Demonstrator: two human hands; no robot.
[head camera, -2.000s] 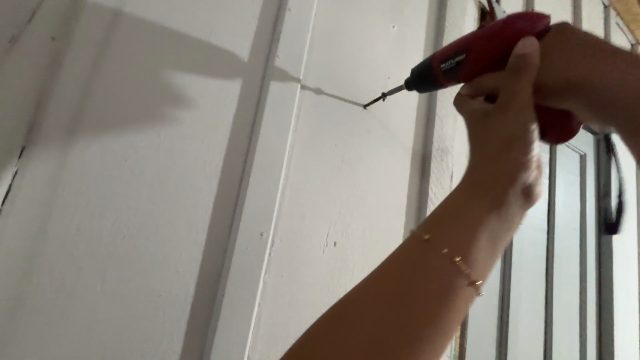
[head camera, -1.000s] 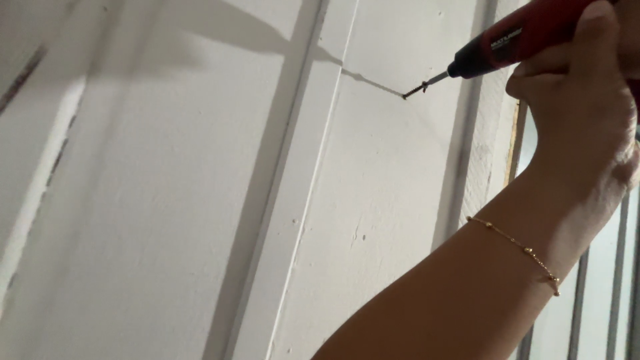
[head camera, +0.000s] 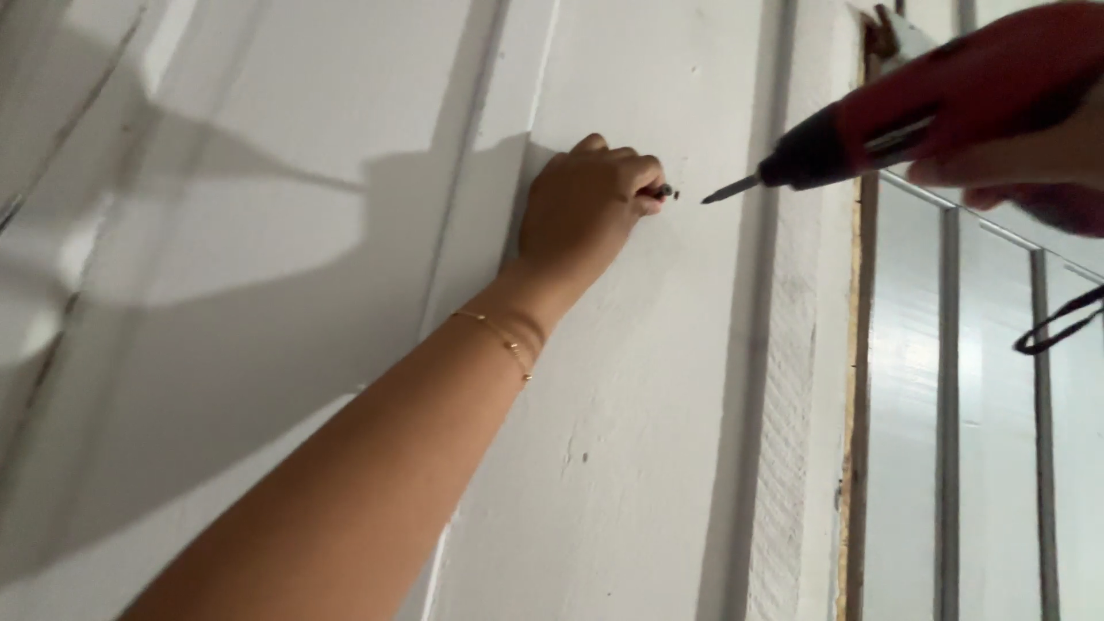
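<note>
My left hand (head camera: 591, 203) rests near the white board wall (head camera: 604, 362), its thumb and finger pinched on a small dark screw (head camera: 664, 191). Just right of the screw is a small dark hole (head camera: 677, 196) in the wall. At the upper right my right hand (head camera: 1018, 159), partly cut off by the frame edge, holds a red and black cordless screwdriver (head camera: 914, 103). The driver's bit (head camera: 731, 189) points left toward the hole, apart from the screw and the wall hole in this view.
A raised vertical batten (head camera: 483, 172) runs along the wall behind my left hand. To the right stand a rough white timber edge (head camera: 785, 388) and a panelled surface with grey strips (head camera: 947, 388). A black strap loop (head camera: 1061, 323) hangs below the driver.
My left hand has moved from beside the driver to the wall, where it pinches the screw. The screw, earlier at the bit's tip, is now apart from the bit, and the driver is drawn back.
</note>
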